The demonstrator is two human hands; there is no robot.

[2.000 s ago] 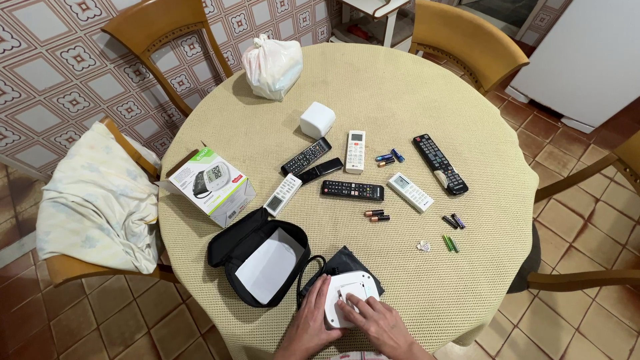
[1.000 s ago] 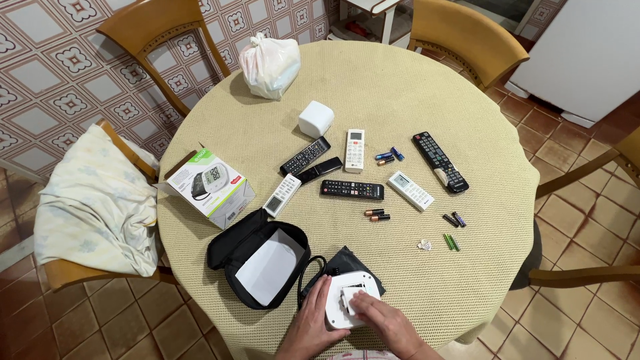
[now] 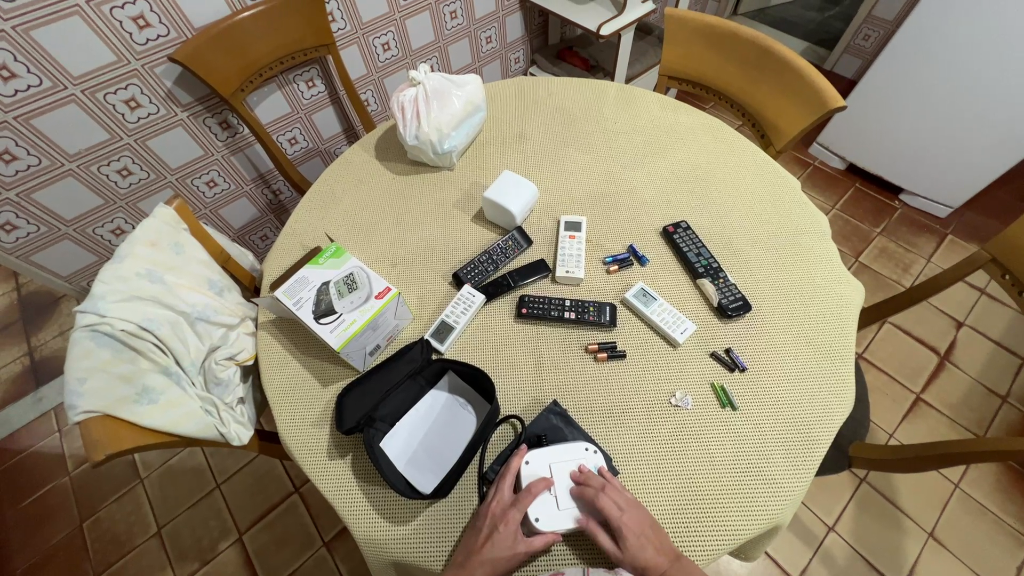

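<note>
A white blood pressure monitor lies face down at the table's near edge, its battery cover lying over the compartment. My left hand grips the monitor's left side, the thumb on its back. My right hand rests its fingers on the cover and the right side. Beneath and behind the monitor is the dark arm cuff, with a black tube looping to the left. An open black zip case with a white sheet inside stands left of my hands.
Further off lie the monitor's box, several remote controls, blue batteries, copper-topped batteries, dark batteries, green batteries and a crumpled scrap. A white cube-like object and a tied plastic bag stand behind.
The battery cover, tilted up in my right fingers one second ago, now lies flat on the monitor's back. My right hand has spread over the cover and the monitor's right side.
</note>
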